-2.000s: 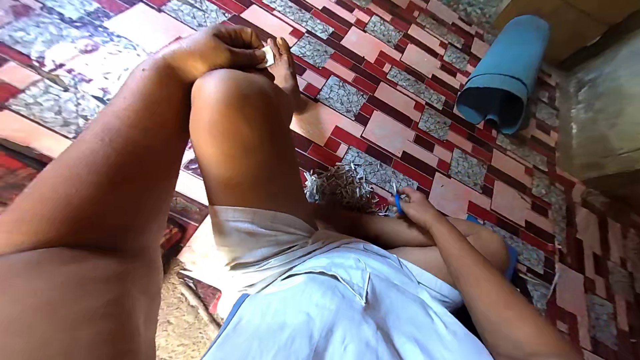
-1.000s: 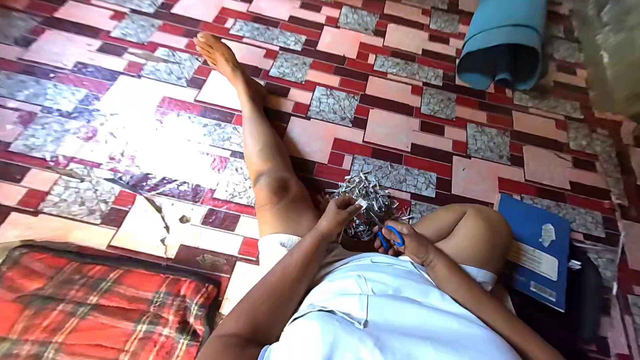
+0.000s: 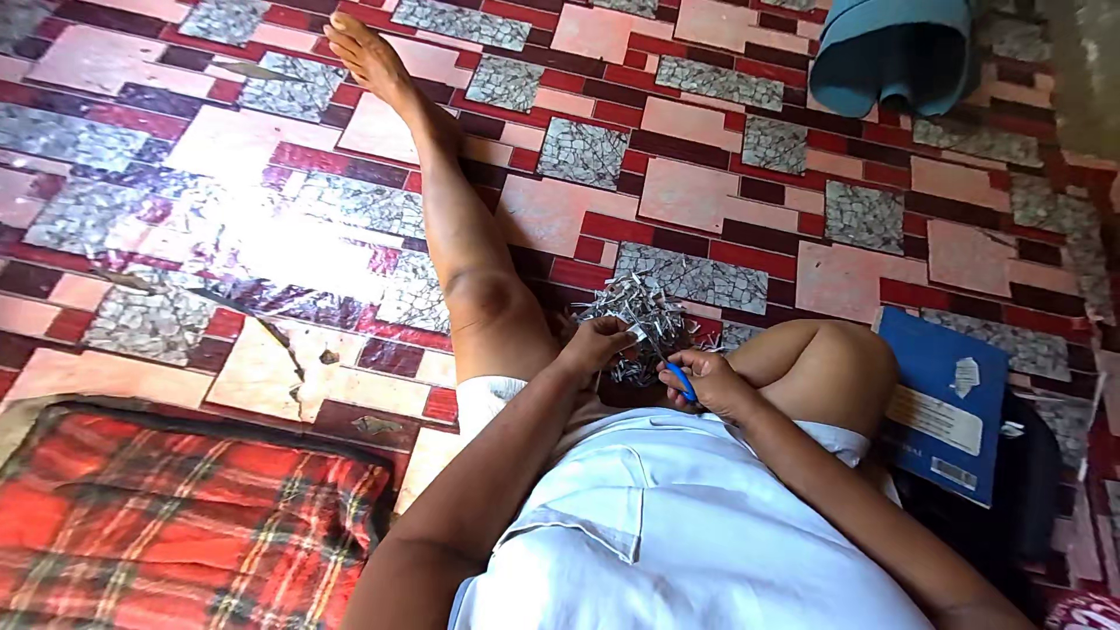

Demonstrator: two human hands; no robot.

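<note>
Between my bent right knee and my outstretched left leg lies a heap of thin paper strips (image 3: 643,302) on the patterned floor. My left hand (image 3: 598,344) pinches a small white piece of paper (image 3: 638,332) at the near side of the heap. My right hand (image 3: 707,383) holds scissors with blue handles (image 3: 681,382); their blades point up and left toward the paper. The blades are small in view, and whether they touch the paper I cannot tell. Both hands are close together above my lap.
A blue book or folder (image 3: 943,398) with a white label lies beside my right knee, on a dark item. A rolled blue-green mat (image 3: 891,61) is at the upper right. A red plaid cloth (image 3: 175,525) lies at the lower left, near cracked flooring (image 3: 280,350).
Two seconds ago my left hand was out beyond the raised left knee; it has come back beside the scissors, and that leg now lies stretched out. The view has shifted.
</note>
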